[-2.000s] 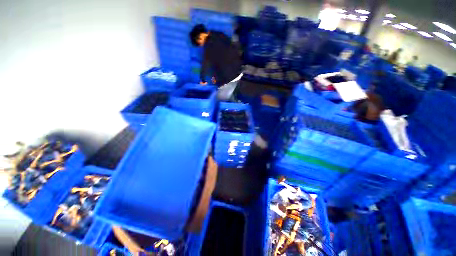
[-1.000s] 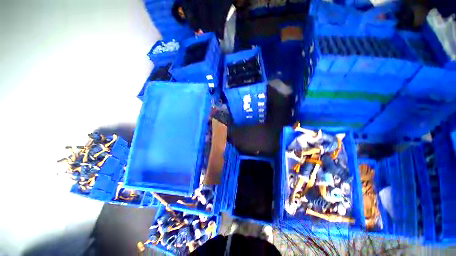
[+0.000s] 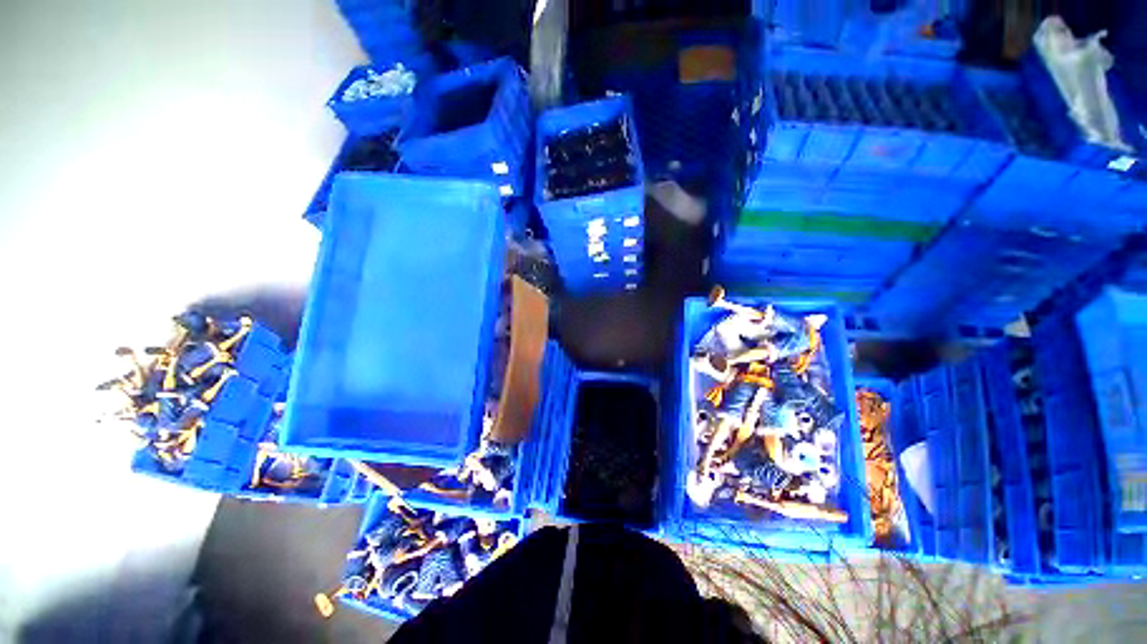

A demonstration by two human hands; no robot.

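Note:
Neither of my hands is in view. Nearest in front stands a blue crate [image 3: 847, 510] heaped with mixed orange, white and navy parts [image 3: 764, 421]. To its left is a crate with a dark inside [image 3: 613, 453]; its contents are too dark to tell. Left of that, an empty-looking blue crate [image 3: 396, 315] lies on top of other crates, with a brown cardboard flap [image 3: 518, 359] beside it. More mixed parts [image 3: 428, 554] fill a crate below it, and others are heaped in a crate at the far left [image 3: 182, 384]. A dark rounded shape at the bottom middle is unclear.
A narrow crate holds black parts [image 3: 589, 157] further back. Tall stacked crates [image 3: 855, 189] with a green band stand at the right. Orange-brown parts [image 3: 877, 466] show beside the near crate. A white bag [image 3: 1082, 82] lies at upper right. A white wall [image 3: 138, 151] runs along the left.
The view has tipped downward and moved closer to the near crates. The person at the back has left the frame. A dark rounded shape has come in at the bottom.

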